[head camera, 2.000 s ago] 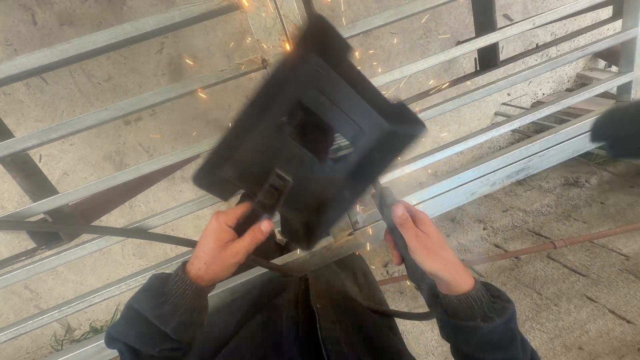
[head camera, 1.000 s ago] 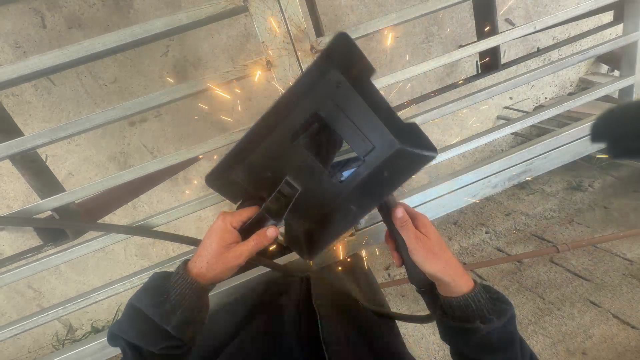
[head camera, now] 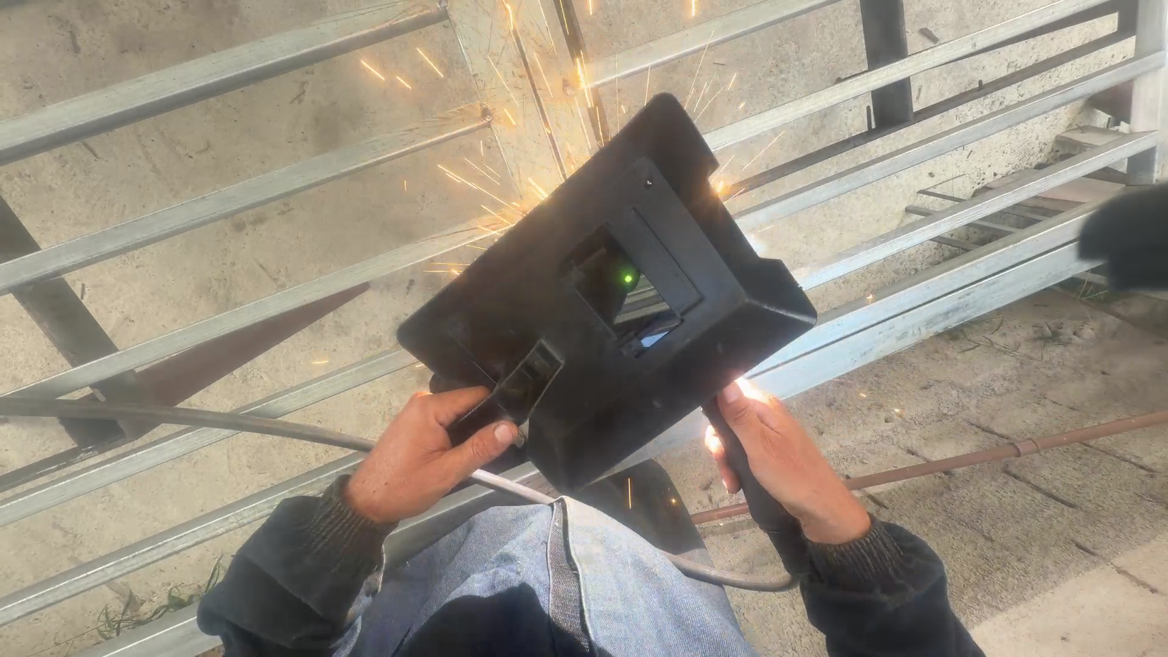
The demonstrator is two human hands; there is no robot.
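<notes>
A black handheld welding shield (head camera: 620, 292) is tilted across the middle of the view. My left hand (head camera: 424, 452) grips its handle at the lower left. A green point of light from the arc shows through the shield's dark window (head camera: 630, 292). My right hand (head camera: 789, 456) is closed around the black handle of a welding torch or electrode holder (head camera: 753, 465), just right of the shield's lower edge. The tip of that tool is hidden behind the shield. Bright sparks fly around the shield, over a metal frame of square steel tubes (head camera: 237, 192).
A dark cable (head camera: 265, 424) comes in from the left and loops below my hands. A rusty rod or pipe (head camera: 1004, 449) lies on the ground at the right. A dark, blurred object (head camera: 1127, 237) sits at the right edge. Concrete ground shows between the tubes.
Bright light now falls on my jeans and right hand, which were dim before. Sparks spread more widely around the shield. Both hands keep nearly the same place and their holds.
</notes>
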